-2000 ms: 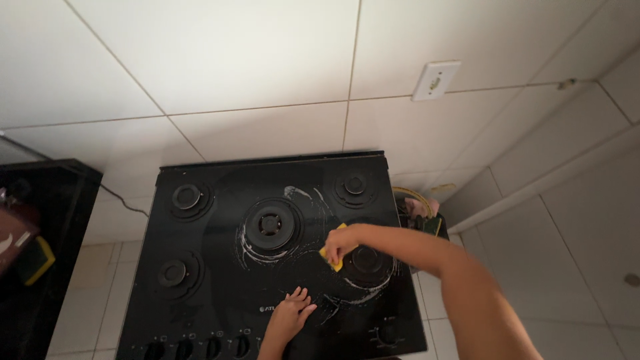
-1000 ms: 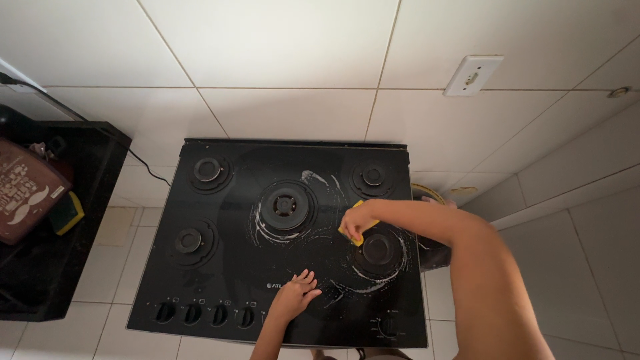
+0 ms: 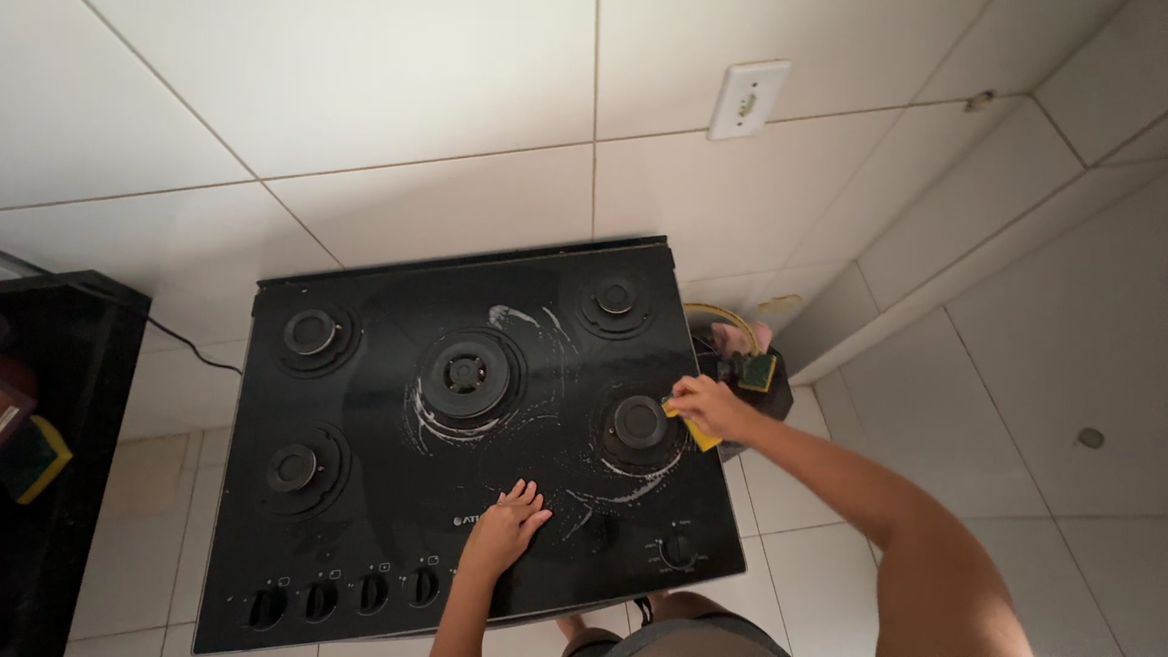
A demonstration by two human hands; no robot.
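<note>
A black gas cooktop (image 3: 383,497) with several round burners fills the middle of the view. My right hand (image 3: 710,407) grips a yellow sponge (image 3: 703,436) at the right edge of the cooktop, beside the front right burner (image 3: 641,422). White soapy streaks curve around that burner and around the large central burner (image 3: 467,372). My left hand (image 3: 507,527) rests palm down near the cooktop's front edge, its fingers on the glass and nothing seen in it.
Control knobs (image 3: 370,593) line the front left. A dark counter (image 3: 100,365) at the far left bears a green and yellow sponge (image 3: 38,459). Behind the cooktop's right side are a yellow hose (image 3: 730,315) and another sponge (image 3: 756,372). A wall outlet (image 3: 748,99) sits above.
My right hand has moved with the yellow sponge from the left of the front right burner to its right side. My left hand stays resting near the front edge.
</note>
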